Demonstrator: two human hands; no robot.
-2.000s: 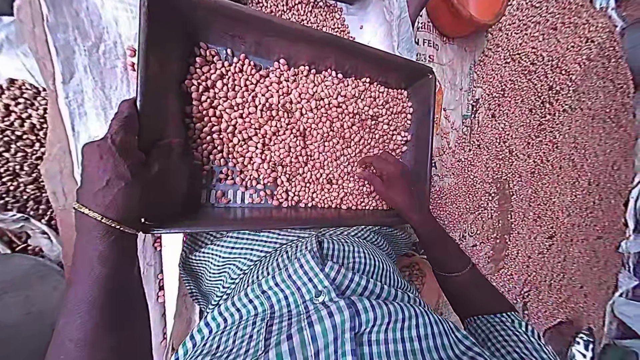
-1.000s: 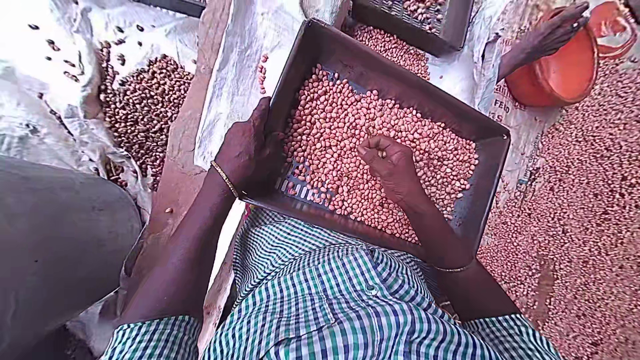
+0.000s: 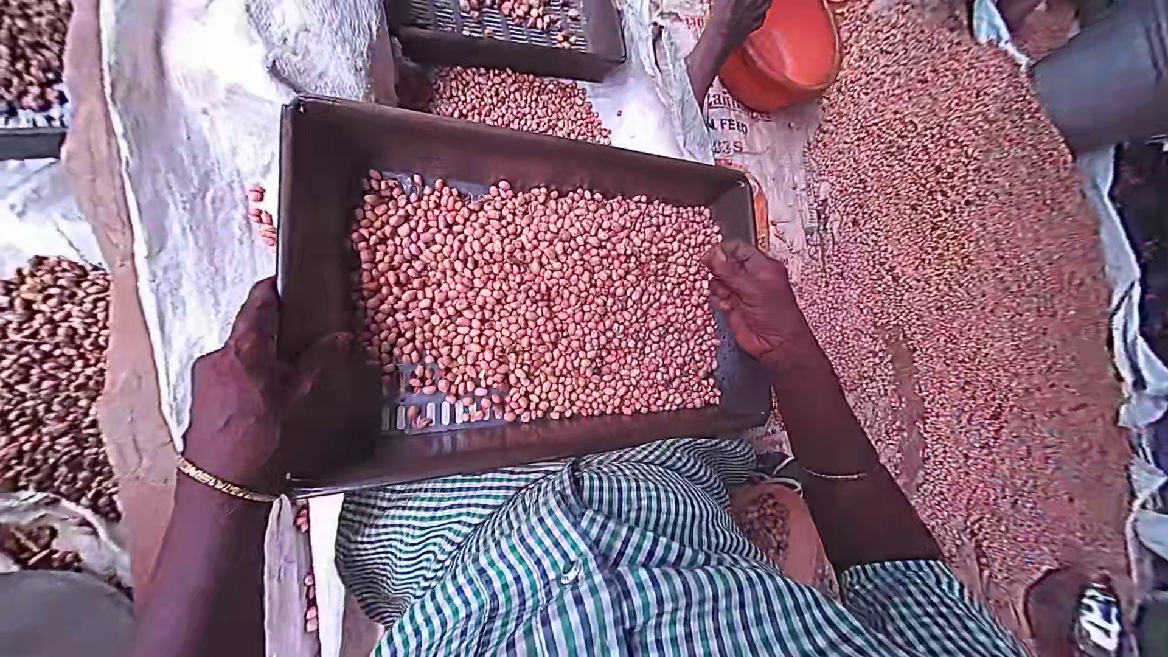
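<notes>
A dark rectangular sieve tray [image 3: 511, 452] with a slotted bottom is held over my lap. Pink shelled nuts, apparently peanuts [image 3: 538, 301], cover most of its bottom, and bare slots show at the lower left. My left hand [image 3: 242, 392] grips the tray's left wall, its thumb inside the tray. At the right end, my right hand [image 3: 753, 297] is over the inner edge beside the nuts with its fingers curled; whether something is pinched between them cannot be told.
Another sieve tray [image 3: 511, 46] stands beyond, near a nut pile [image 3: 520, 105]. A co-worker's hand [image 3: 730, 27] is by an orange basin [image 3: 785, 55]. Nuts spread widely over the ground [image 3: 967, 319] at right. Darker nuts or pods [image 3: 55, 383] lie left, and a grey bucket [image 3: 1109, 73] is upper right.
My right hand has moved from above the middle of the nuts to the tray's right end. My left hand keeps its grip on the left side. The view has shifted.
</notes>
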